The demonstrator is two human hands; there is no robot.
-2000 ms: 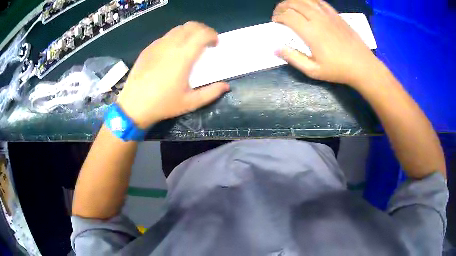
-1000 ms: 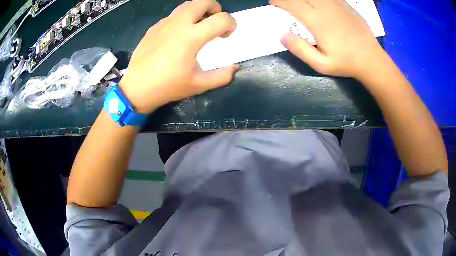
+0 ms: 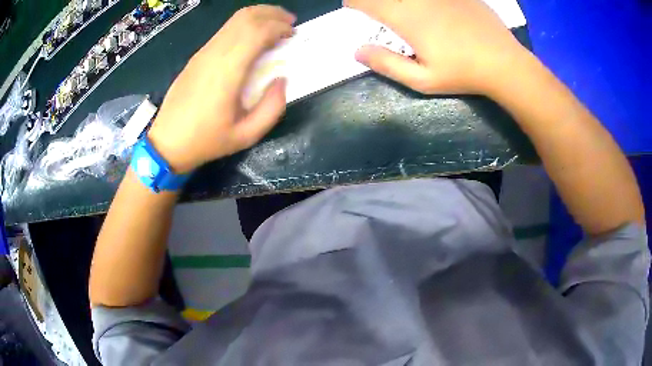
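Note:
A long white power strip housing point(image 3: 322, 53) lies on the dark green bench mat, slanting up to the right. My left hand point(image 3: 221, 86), with a blue band at the wrist, grips its left end, thumb on the near side and fingers over the far side. My right hand point(image 3: 436, 46) lies over its right part, thumb on the white face; its upper edge is cut off by the frame. The housing's far right end shows beyond my right hand. Its underside is hidden.
An open power strip point(image 3: 107, 57) with metallic and coloured parts lies at the upper left, another behind it. A coiled white cord in clear plastic point(image 3: 78, 146) lies left of my left wrist. Blue sheeting point(image 3: 590, 64) is at the right. The bench edge point(image 3: 343, 182) runs before my body.
The housing and both hands have shifted left in view. My left hand's fingers now reach over the housing's left end. The view has tilted slightly.

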